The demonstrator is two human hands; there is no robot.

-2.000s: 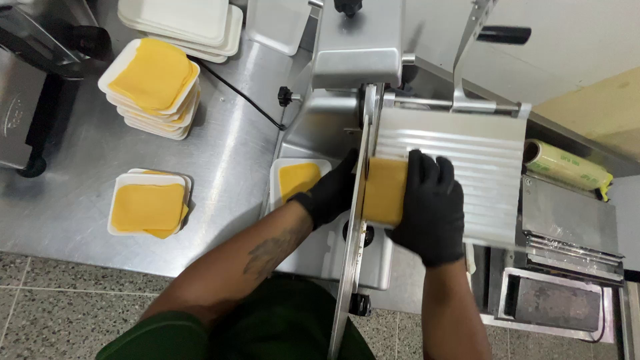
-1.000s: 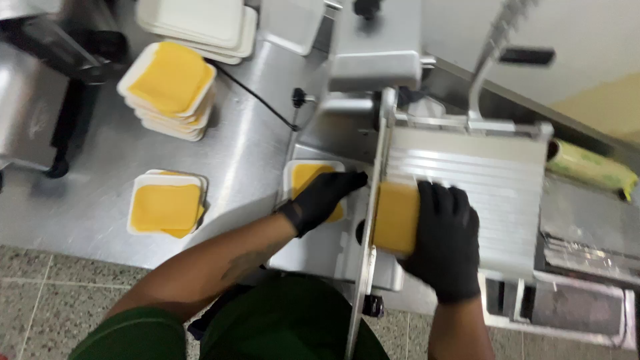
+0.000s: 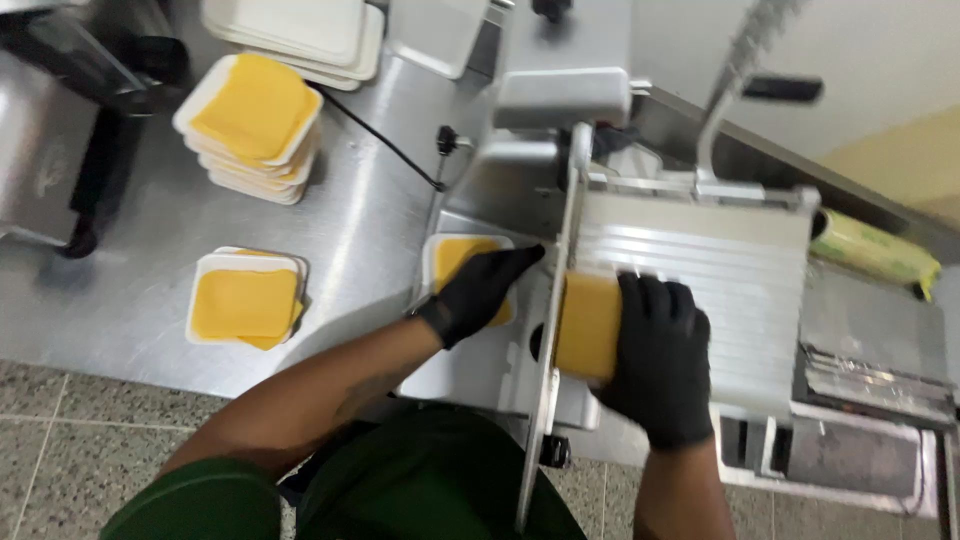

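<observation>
My right hand, in a black glove, grips a block of yellow cheese on the ribbed carriage of a meat slicer. The block lies against the slicer's upright metal plate. On the plate's other side my left hand, gloved too, is over a white foam tray with yellow slices on it. Its fingers point at the plate; whether they hold a slice cannot be told. Further left, another tray with cheese slices lies on the steel table.
A stack of foam trays with cheese stands at the upper left, near larger white trays. A black cable crosses the steel table. A film roll and a wrapping machine are at the right, another machine at the far left.
My left hand was close against the plate two seconds ago and is now further left, over the foam tray. My right hand still grips the cheese block.
</observation>
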